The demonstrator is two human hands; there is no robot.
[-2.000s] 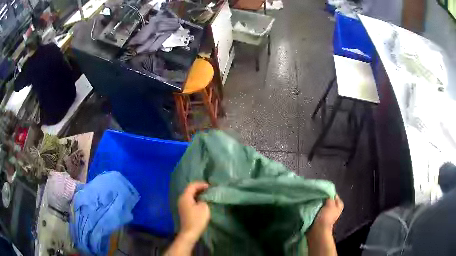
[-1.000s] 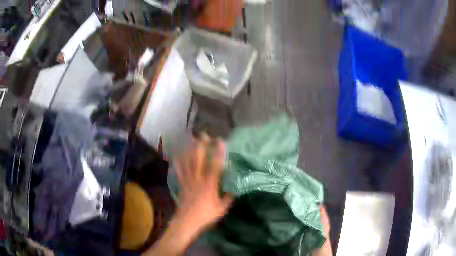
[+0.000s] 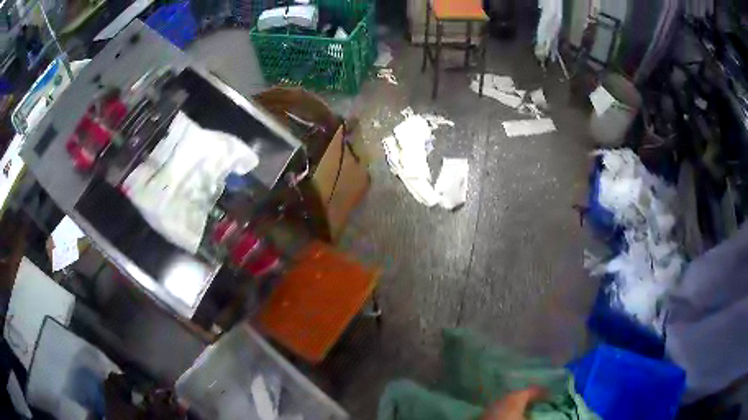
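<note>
The limp green woven sack (image 3: pixel 467 365) is at the bottom edge, right of the middle, cut off by the edge. One hand, which looks like my left hand (image 3: pixel 515 404), lies at the sack's cloth. It is small, blurred and cut off by the bottom edge, so its grip is unclear. My right hand is not in view. The sack's contents are hidden.
An orange-topped stool (image 3: pixel 320 299) and a machine table (image 3: pixel 53 156) stand left. A green slotted crate (image 3: pixel 307 59) is ahead. White scraps (image 3: pixel 414 156) lie on the floor. Blue bins (image 3: pixel 631 384), one with white material (image 3: pixel 640 238), stand right.
The view has moved along the aisle to the stool, crate and floor scraps. The sack now sits lower in the picture. Two hands showed on it before; now only one shows.
</note>
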